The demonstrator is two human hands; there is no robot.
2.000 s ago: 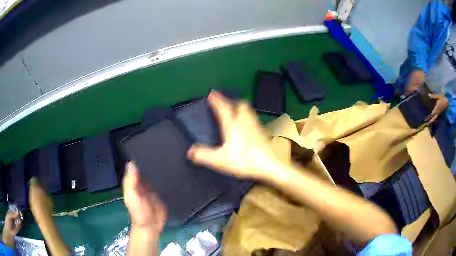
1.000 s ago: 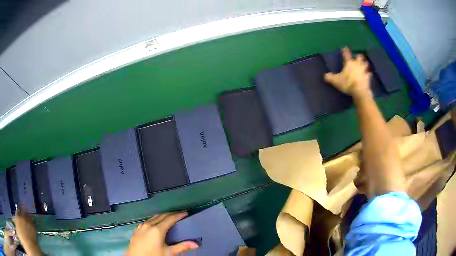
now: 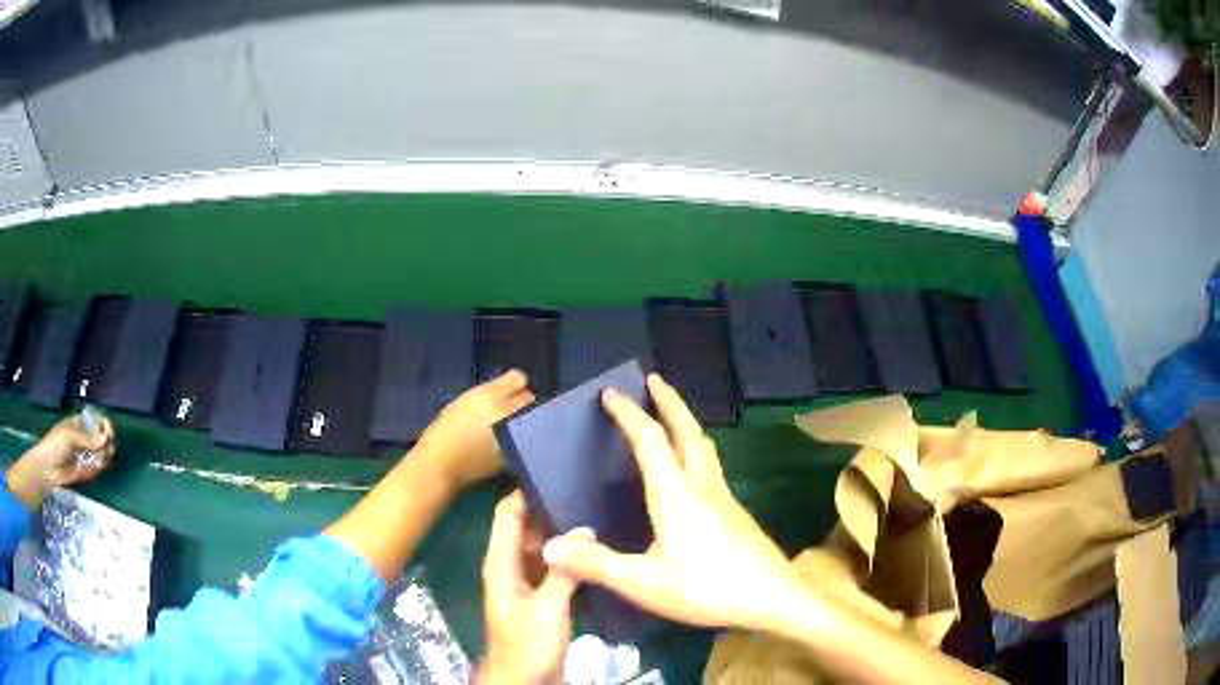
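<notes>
My right hand (image 3: 682, 522) grips a closed navy gift box (image 3: 582, 462), its fingers on the broad face and its thumb at the lower edge. My left hand (image 3: 529, 602) is at the box's lower left edge, supporting it from below. The box is tilted and held above the near ledge, partly covering the row behind. Along the green conveyor (image 3: 535, 241) lies a row of navy lids (image 3: 261, 381) alternating with blacker open bases (image 3: 341, 388). Several bases at the left hold a tiny white patch.
A neighbour's hand (image 3: 468, 435) reaches over the row from the left; their other hand (image 3: 67, 452) holds something small and clear. Clear bags (image 3: 415, 636) lie at the near edge. A torn carton (image 3: 1151, 602) with kraft flaps stands at the right. Another person's blue sleeve (image 3: 1191, 381) shows beyond.
My right hand has come back from the row's far end to the box. The box is now raised off the ledge between both hands. A neighbour's arm has reached in from the left.
</notes>
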